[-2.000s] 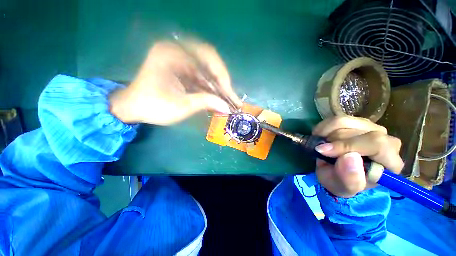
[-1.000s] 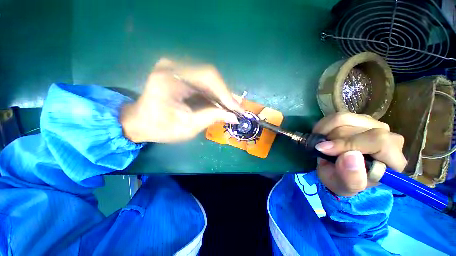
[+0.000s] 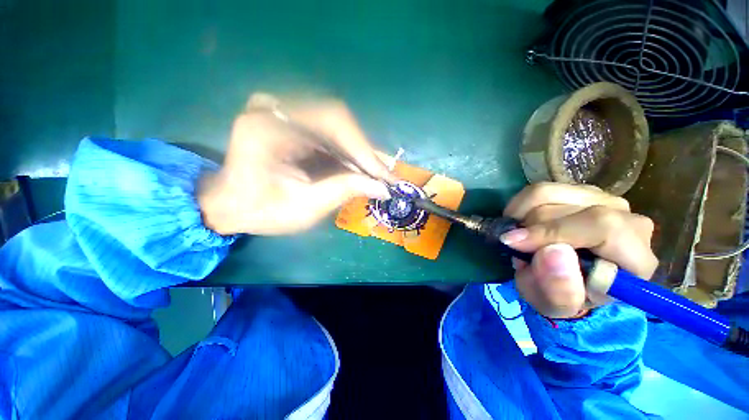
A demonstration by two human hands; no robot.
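Observation:
A round dark and silvery workpiece (image 3: 400, 210) sits in the orange fixture (image 3: 427, 238) near the bench's front edge. My left hand (image 3: 287, 168), slightly blurred, holds thin tweezers (image 3: 316, 139) pen-like, with their tips at the workpiece's upper left. My fingers hide part of the fixture's left side. My right hand (image 3: 579, 246) is closed around the soldering iron (image 3: 665, 305), which has a blue handle and dark grip. Its metal tip reaches the workpiece's right side; whether it touches cannot be told.
A tan tip cleaner pot (image 3: 538, 148) with shiny shavings stands right of the fixture. A worn tan box (image 3: 686, 184) with a pale ring is beside it. A fan with a spiral wire guard (image 3: 645, 61) is at the upper right. Small silvery specks lie around the fixture.
My left hand has moved slightly right and down, bringing the tweezers further over the workpiece. My right hand and the iron have shifted slightly left, with the tip closer to the workpiece's centre.

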